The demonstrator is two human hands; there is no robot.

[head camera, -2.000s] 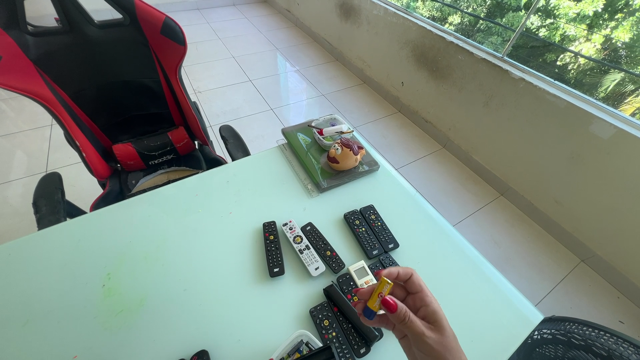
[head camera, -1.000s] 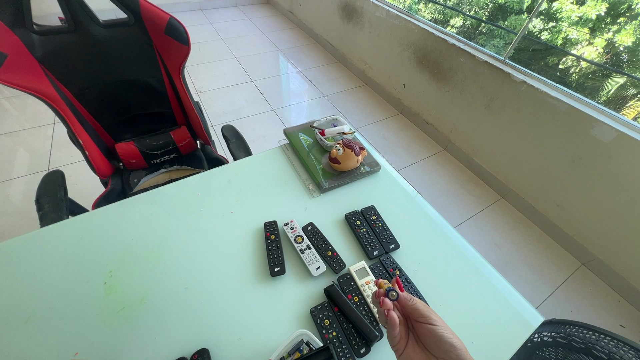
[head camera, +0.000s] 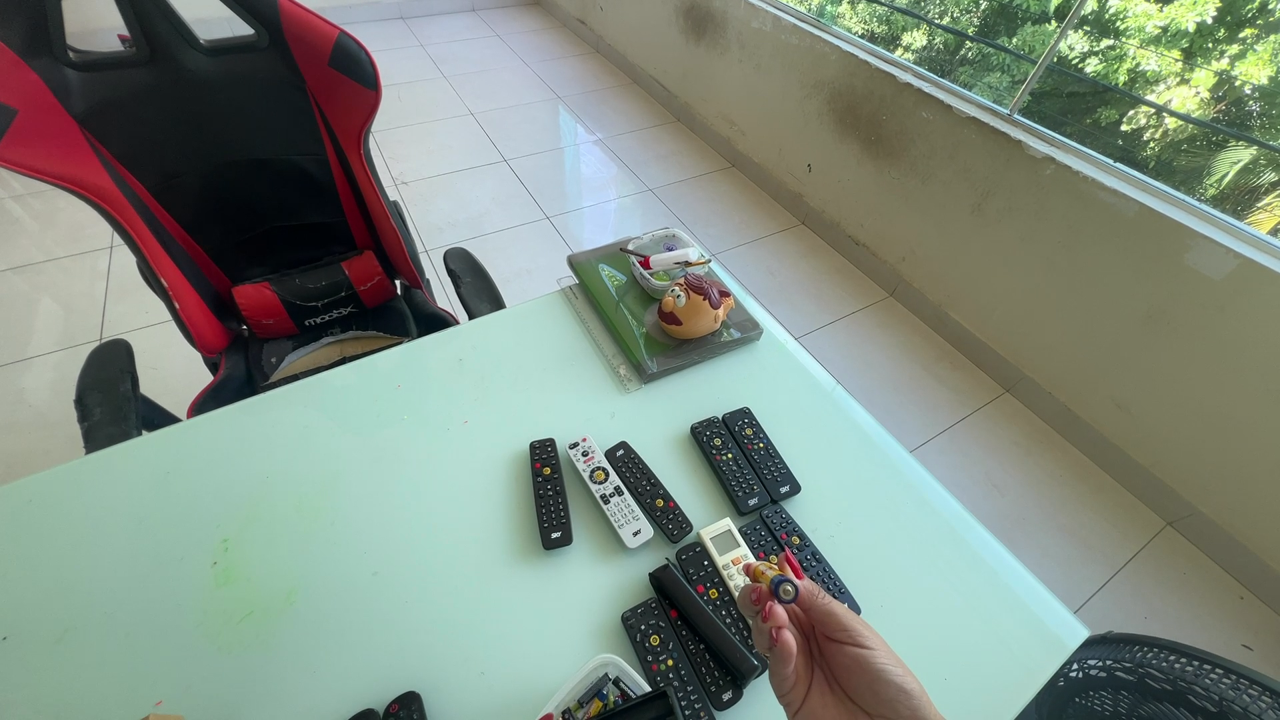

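Between the thumb and fingers of my right hand (head camera: pixel 825 645) is a yellow and blue battery (head camera: pixel 776 583), one end facing the camera. Just behind it lie a white remote with a small display (head camera: pixel 727 550) and several black remotes (head camera: pixel 812 560). Left of the hand, a black remote stands on edge or is tilted (head camera: pixel 705 625) over others. Below, a white container (head camera: pixel 600 680) holds batteries and a dark object. My left hand is barely seen, at most a red fingertip by the container's left edge; what it does is hidden.
On the glass table (head camera: pixel 300 520) lie a silver remote (head camera: pixel 610 492) and more black remotes (head camera: pixel 550 493). A green case (head camera: pixel 620 300) carries a bowl (head camera: pixel 665 255) and a round face figure (head camera: pixel 695 307). A red and black chair (head camera: pixel 330 290) stands beyond; a black mesh chair (head camera: pixel 1150 680) is at right.
The battery in my right hand has turned from lying sideways to pointing its end at the camera. The hand has shifted slightly, and more of the white remote shows than two seconds ago.
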